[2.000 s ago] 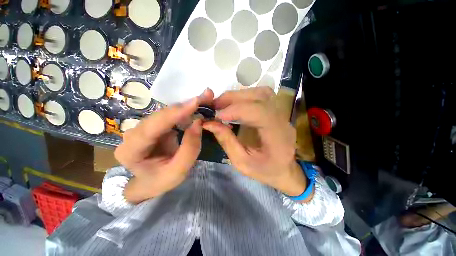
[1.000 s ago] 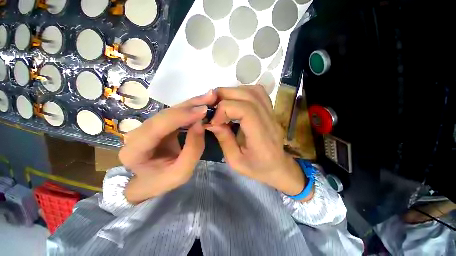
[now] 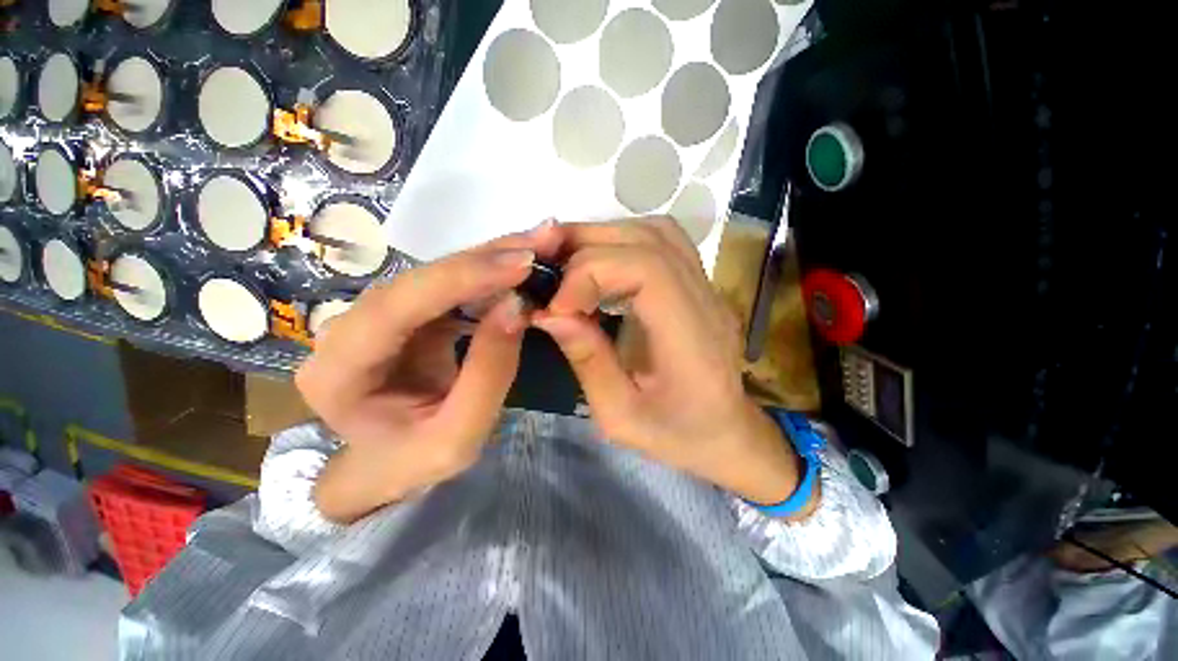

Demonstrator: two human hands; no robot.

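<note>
My left hand (image 3: 420, 349) and my right hand (image 3: 665, 342) meet in front of my chest, fingertips close together. Between them is a small dark piece (image 3: 540, 283), seen nearly edge-on, probably a round display module. Both hands pinch it, and the fingers hide most of it. The adhesive sheet (image 3: 452, 194), white with rows of grey discs, lies just beyond my hands. The blister tray (image 3: 291, 168) at the left holds rows of round display modules (image 3: 234, 212) with orange tails.
A black machine (image 3: 995, 233) stands at the right with a green button (image 3: 833, 156), a red button (image 3: 838, 306) and a small panel (image 3: 876, 395). Tweezers (image 3: 767, 284) lie on a tan block (image 3: 739, 265). A red crate (image 3: 146, 523) is lower left. A person's arm (image 3: 1121, 545) shows lower right.
The fingers have shifted slightly around the dark piece, which is turned a little differently between the fingertips. Both hands stay in nearly the same place.
</note>
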